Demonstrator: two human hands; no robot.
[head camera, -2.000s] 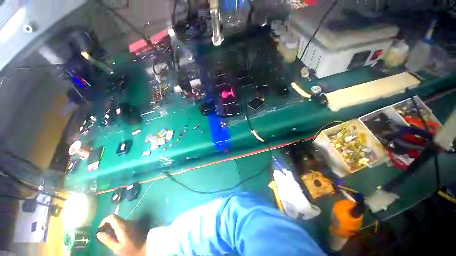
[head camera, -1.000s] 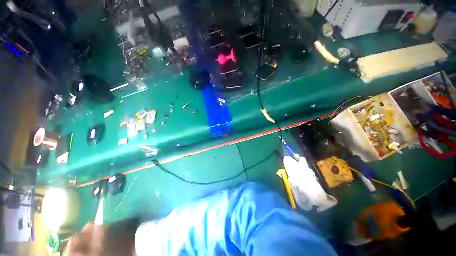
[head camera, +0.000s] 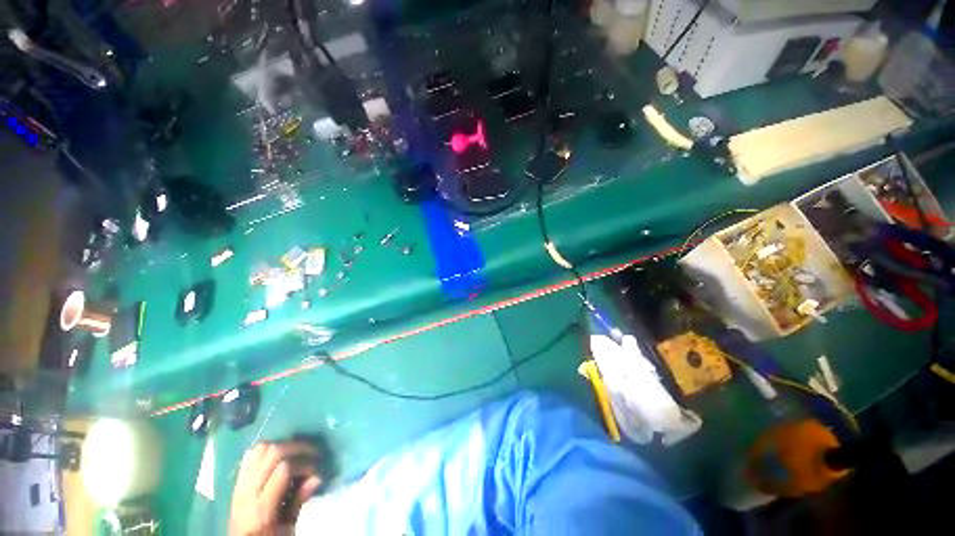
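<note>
My right hand is at the lower left, at the end of a blue sleeve that crosses the bottom of the view. Its fingers are curled round a small dark piece, mostly hidden by them and blurred. Two black rounded pieces with pale labels lie on the green mat beyond the hand, one of them a case piece. A thin pale pointed strip is left of the hand. My left hand is not in view.
A bright white round thing is at the left. A black cable curves across the mat. Right of the sleeve are a crumpled white bundle, a tan block and an orange tool. Parts boxes stand farther right.
The view has shifted, moving the bench items leftward and upward since the oldest frame. My right hand now shows farther right in the picture, nearer the sleeve, with its fingers more curled.
</note>
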